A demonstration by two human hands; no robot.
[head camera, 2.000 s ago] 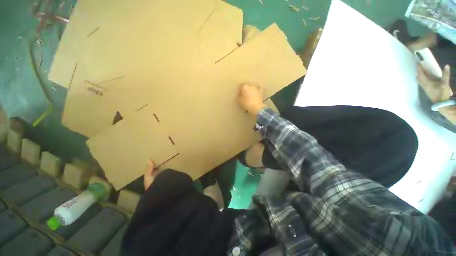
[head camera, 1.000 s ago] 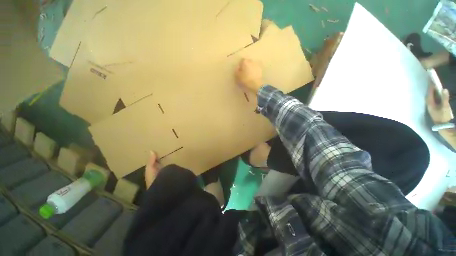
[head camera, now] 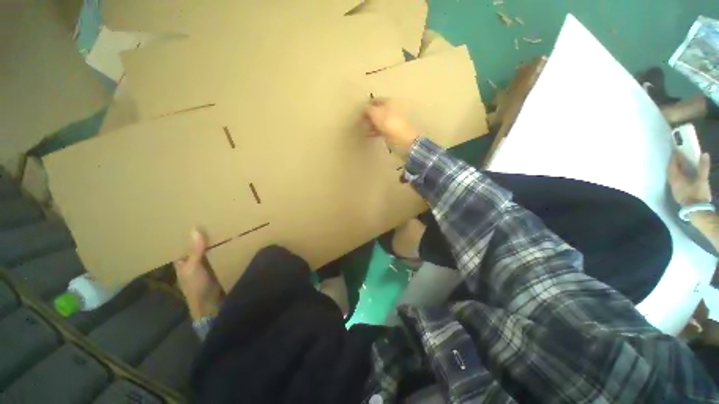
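A flat brown box blank (head camera: 292,150) with short dark slots lies across my lap and over other brown blanks on the floor. My left hand (head camera: 193,268) holds the blank's near left edge, thumb on top and the fingers mostly under the board. My right hand (head camera: 386,122) is on the blank's right part, near a slot, with its fingers curled and slightly blurred. I cannot tell whether it pinches the board.
Dark grey wrapped goods (head camera: 31,339) stand at the lower left with a green-capped white bottle (head camera: 83,296). A large white sheet (head camera: 583,118) is at the right. A person's hand there holds a phone (head camera: 687,147). Scraps lie on the green floor (head camera: 524,63).
The blank's left part has come up and left, nearer the camera, covering the printed blank and part of the bottle. My left hand has moved left with it; my right hand moved slightly up, then left.
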